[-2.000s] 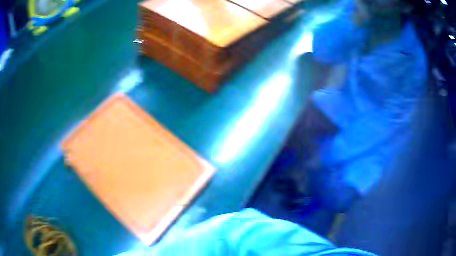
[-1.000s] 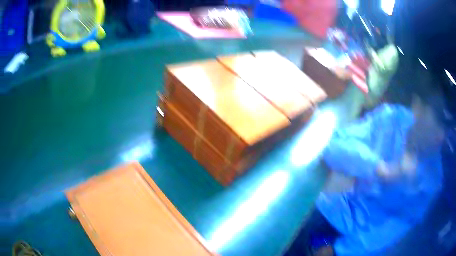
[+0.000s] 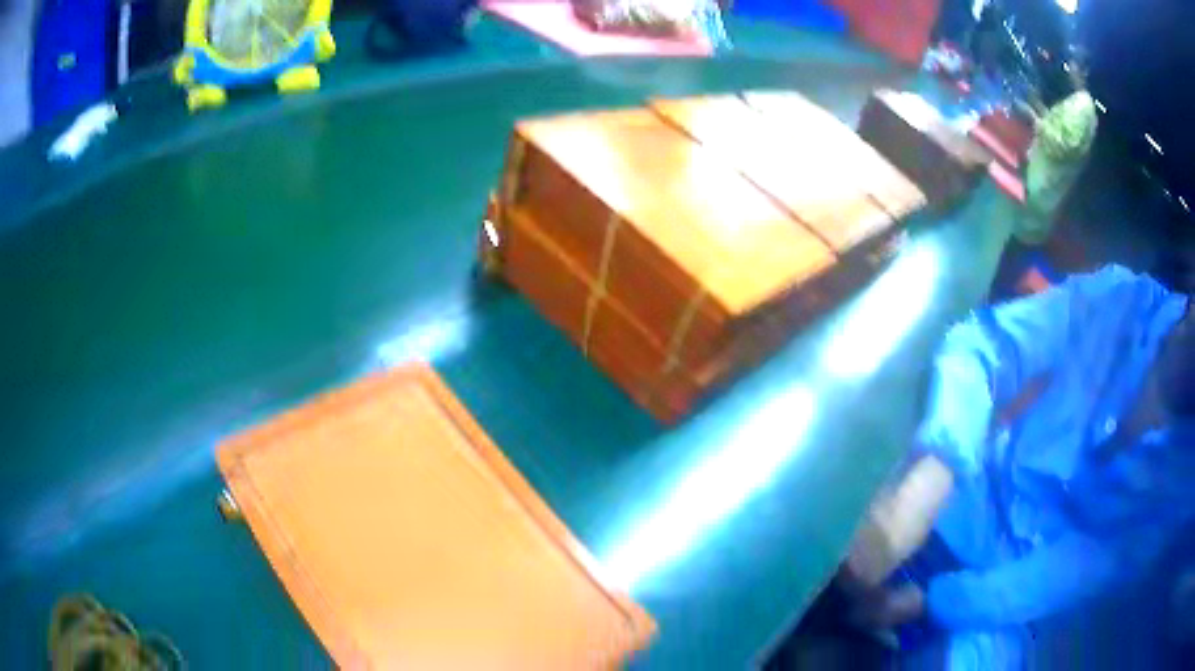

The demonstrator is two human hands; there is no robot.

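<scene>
A flat orange-brown panel (image 3: 413,531) lies on the shiny green bench (image 3: 275,249) in front of me, its near edge cut off by the frame. A small brass-coloured fitting (image 3: 229,505) shows at its left corner. Beyond it stand banded bundles (image 3: 629,269) of panels, side by side, with thin pale bands down the near side. A tangle of rubber bands (image 3: 105,638) lies at the lower left, cut off by the edge. Neither my left hand nor my right hand is in view.
A yellow and blue toy-like fan (image 3: 256,46) and a white scrap (image 3: 83,133) are at the far left. A pink sheet (image 3: 596,29) lies at the far side. A darker block (image 3: 921,147) stands behind the bundles. A person in a blue smock (image 3: 1048,446) sits at right.
The view has swung up and towards the far side, bringing the toy-like fan and bundles fully in. The blue sleeve seen at the bottom two seconds ago is gone. The panel lies on the bench throughout.
</scene>
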